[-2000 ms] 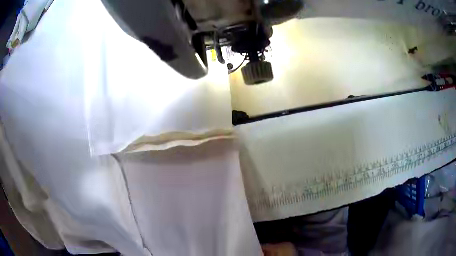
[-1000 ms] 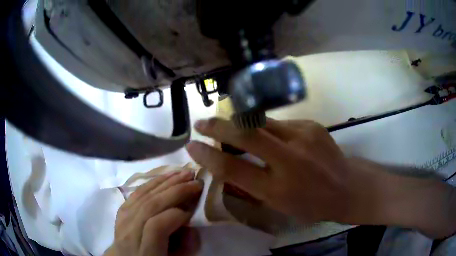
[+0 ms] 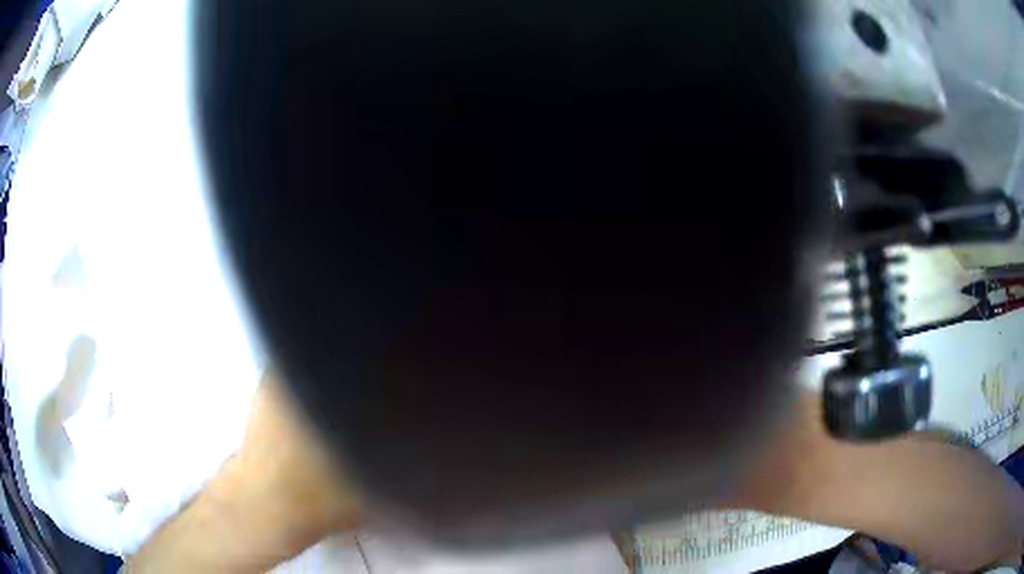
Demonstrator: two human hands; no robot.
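Observation:
A large dark blurred part of the sewing machine [image 3: 505, 258] fills the middle of the view, very close to the camera. White fabric [image 3: 124, 303] spreads at the left, overexposed, and a pale piece [image 3: 494, 556] shows below the dark part. My left hand is hidden behind the dark part; only the wrist or forearm shows at the lower left. My right hand is hidden too; its forearm comes in from the lower right. The needle area and what the fingers hold cannot be seen.
The ridged tension knob [image 3: 878, 397] with its coil spring hangs at the right. Red and black snips [image 3: 994, 294] lie at the right edge. The printed ruler [image 3: 730, 538] runs along the near table edge. Part of the grey-white machine head [image 3: 887, 67] shows at the upper right.
The view has moved much closer to the machine, and a dark part now covers the centre. Both hands, in view over the fabric one second ago, are now hidden except for the forearms.

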